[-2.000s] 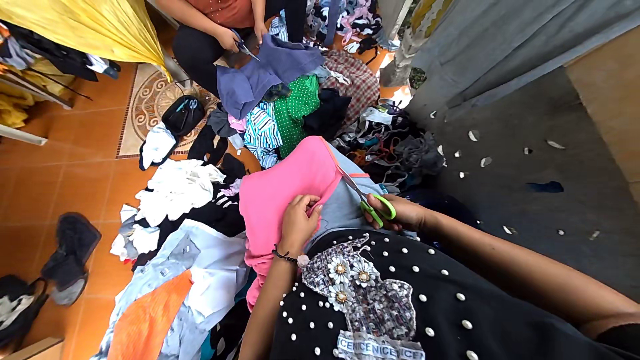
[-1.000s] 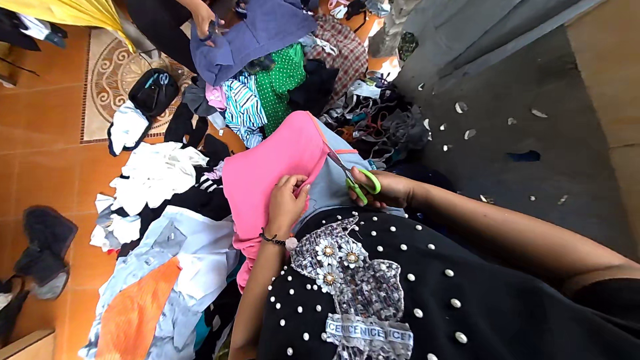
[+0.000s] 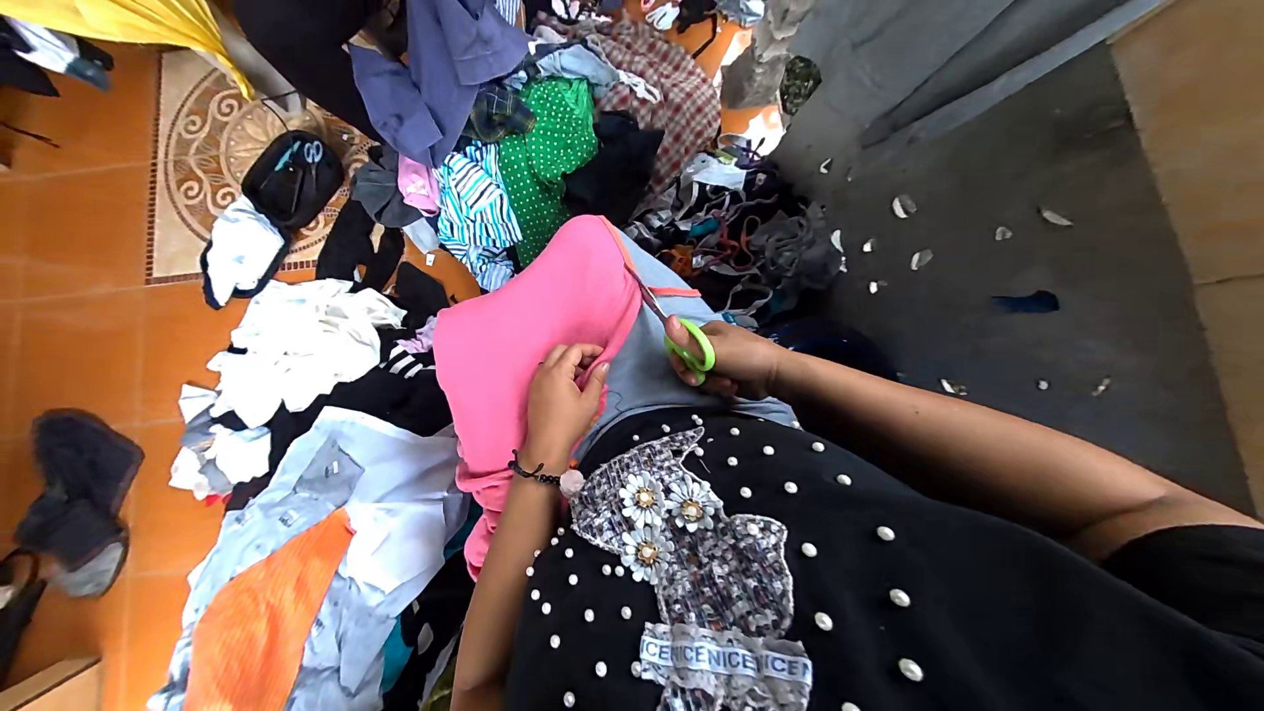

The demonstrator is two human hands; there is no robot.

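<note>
Pink fabric (image 3: 533, 326) lies over my lap, on top of light blue-grey cloth (image 3: 642, 370). My left hand (image 3: 565, 400) pinches the pink fabric near its right edge, with its fingers bent. In my right hand (image 3: 726, 357) are scissors with bright green handles (image 3: 697, 351). Their blades point up and left, along the pink fabric's edge. Near the blade tips, a narrow orange-pink strip (image 3: 676, 292) lies across the blue-grey cloth. Whether the blades are apart is hard to tell.
Heaped garments, among them a green dotted cloth (image 3: 548, 138), lie ahead. White cloths (image 3: 296, 346) and an orange ribbed piece (image 3: 267, 617) are at left. A black pouch (image 3: 292, 178) rests on the floor. Pale scraps dot the grey surface (image 3: 968, 326) at right. Another person holds purple cloth (image 3: 434, 74).
The other person's purple cloth has shifted and hangs bunched at the top. My hands stay at the pink fabric, the left still pinching it and the right still holding the scissors.
</note>
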